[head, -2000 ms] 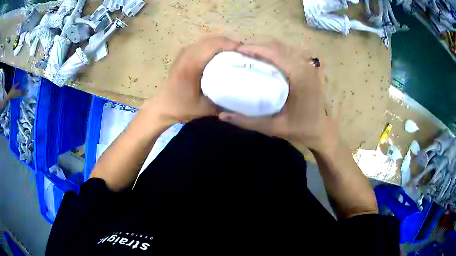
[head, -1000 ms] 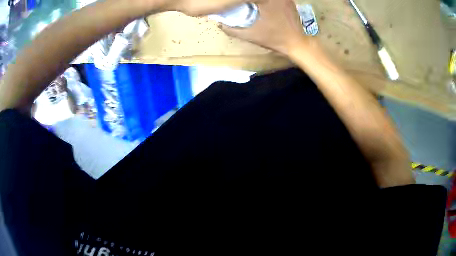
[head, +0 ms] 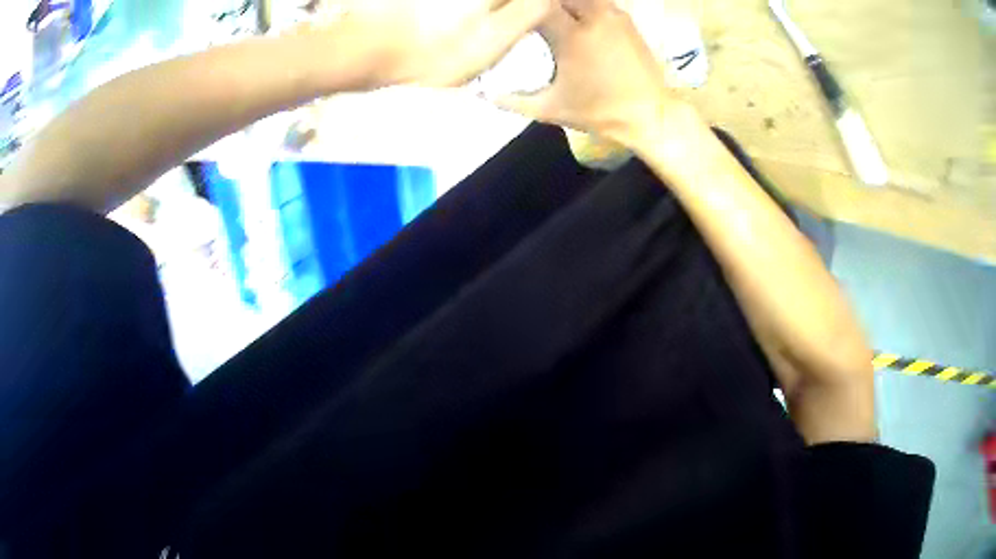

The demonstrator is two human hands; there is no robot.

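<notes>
A white rounded part (head: 522,68), possibly the waist of a figurine lower body, shows between my hands near the top edge; the rest of it is hidden. My right hand (head: 599,68) is closed around its right side. My left hand (head: 453,42) lies over its left and upper side, with the fingers close to my right hand. The view is overexposed and blurred there.
A tool with a silver shaft, black grip and white end (head: 850,126) lies on the brown table (head: 754,137) at right. A white item with dark marks (head: 686,55) lies beside my right hand. A blue crate (head: 350,213) stands below the table at left. Yellow-black tape (head: 934,369) marks the floor.
Since two seconds ago the view has swung and the white part has moved to the top edge in both hands. In the last second my left hand has come further over it.
</notes>
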